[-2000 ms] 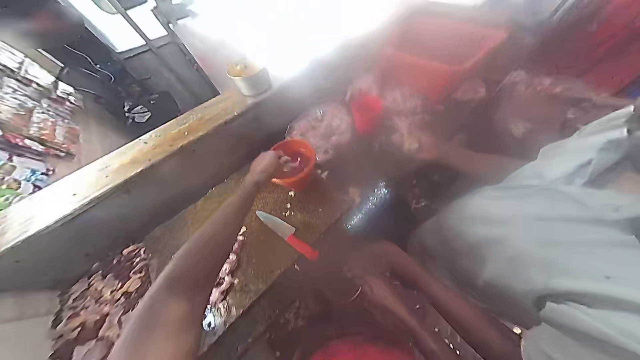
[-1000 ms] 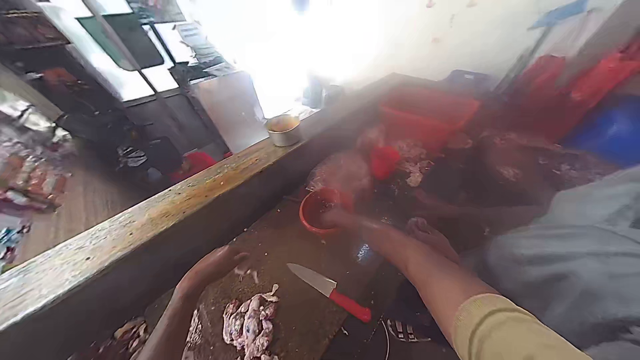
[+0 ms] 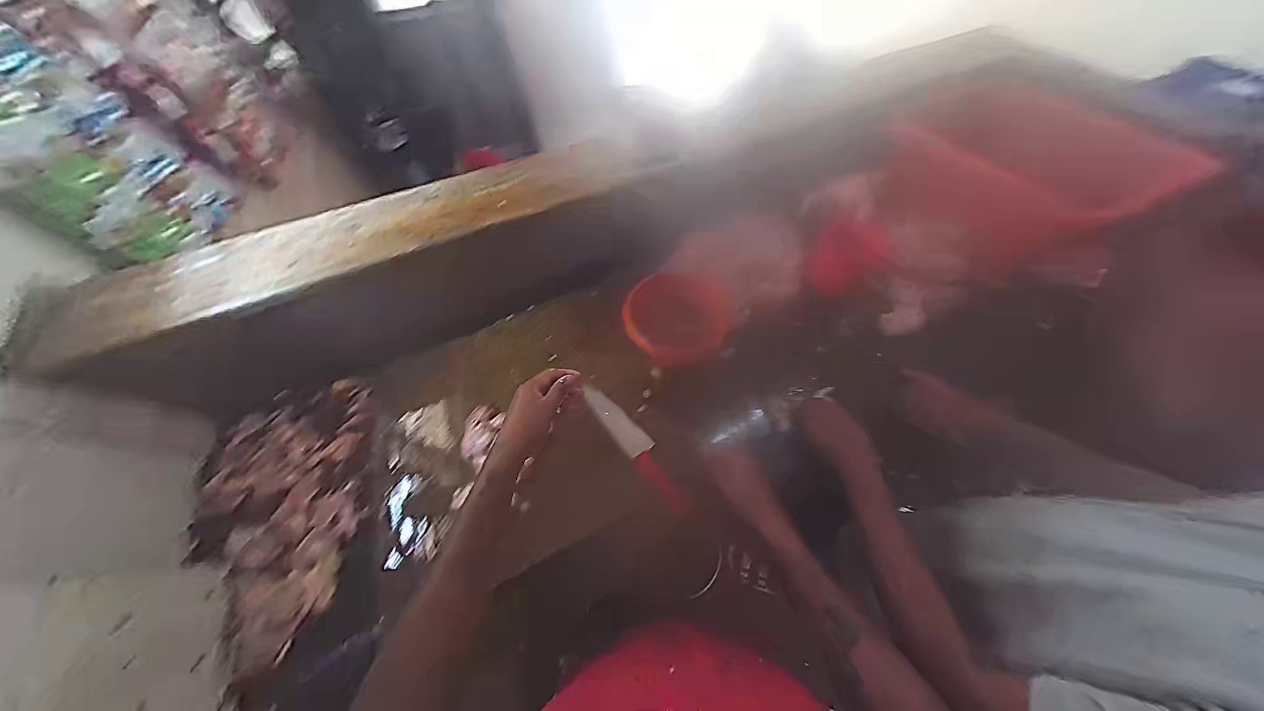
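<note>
My left hand (image 3: 546, 395) is over the cutting surface (image 3: 583, 494), its fingers bunched beside the knife tip; blur hides whether a small piece is between them. A kitchen knife (image 3: 624, 425) with a red handle lies flat, its blade pointing toward that hand. Pale pink pieces of meat (image 3: 481, 434) are behind my left wrist. Beyond the knife stands an orange plastic bowl (image 3: 679, 318), its contents unclear. Several bare forearms reach in from the right, near a dark shiny object (image 3: 741, 427); which of them, if any, ends in my right hand cannot be told.
A large pile of meat pieces (image 3: 296, 513) lies at the left. A raised ledge (image 3: 326, 257) runs behind the surface. Farther right are a red container (image 3: 849, 255) and a large red crate (image 3: 1057, 168). A person in grey clothing (image 3: 1116, 583) is close at the right. Something round and red (image 3: 681, 676) shows at the bottom.
My left hand has gone from the bowl to beside the knife tip. The yellow-sleeved right arm that reached into the bowl is no longer there. The view has swung.
</note>
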